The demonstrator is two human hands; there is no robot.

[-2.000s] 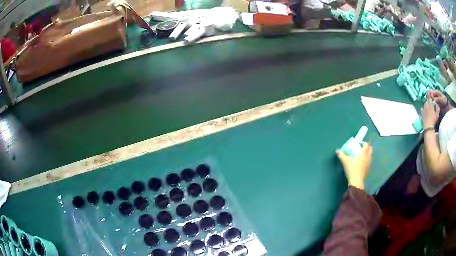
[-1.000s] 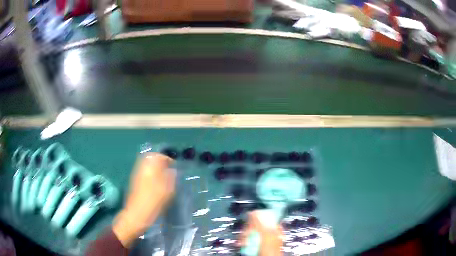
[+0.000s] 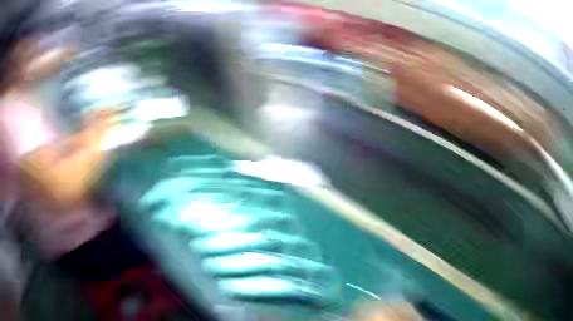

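The whole view is strongly blurred. A row of turquoise units (image 3: 257, 247) lies side by side on the green bench; their dark centres cannot be made out. A blurred bit of a hand, most likely my left hand (image 3: 386, 311), shows at the bottom edge, right of the row. It is cut off by the edge, and its fingers and anything in them cannot be told. My right hand is not in view. The plastic sheet with black discs is not clearly visible.
Another person's hand and forearm (image 3: 66, 166) are at the left, near blurred pale turquoise things. A white cloth or paper scrap (image 3: 283, 170) lies by the pale strip (image 3: 383, 232). Beyond is the dark green belt (image 3: 433, 194), with a brown carton (image 3: 458, 110) behind it. Something red is low at left.
The view has swung left, bringing the turquoise row to the middle and another person into view. The turquoise unit held in my right hand a second ago has left the view.
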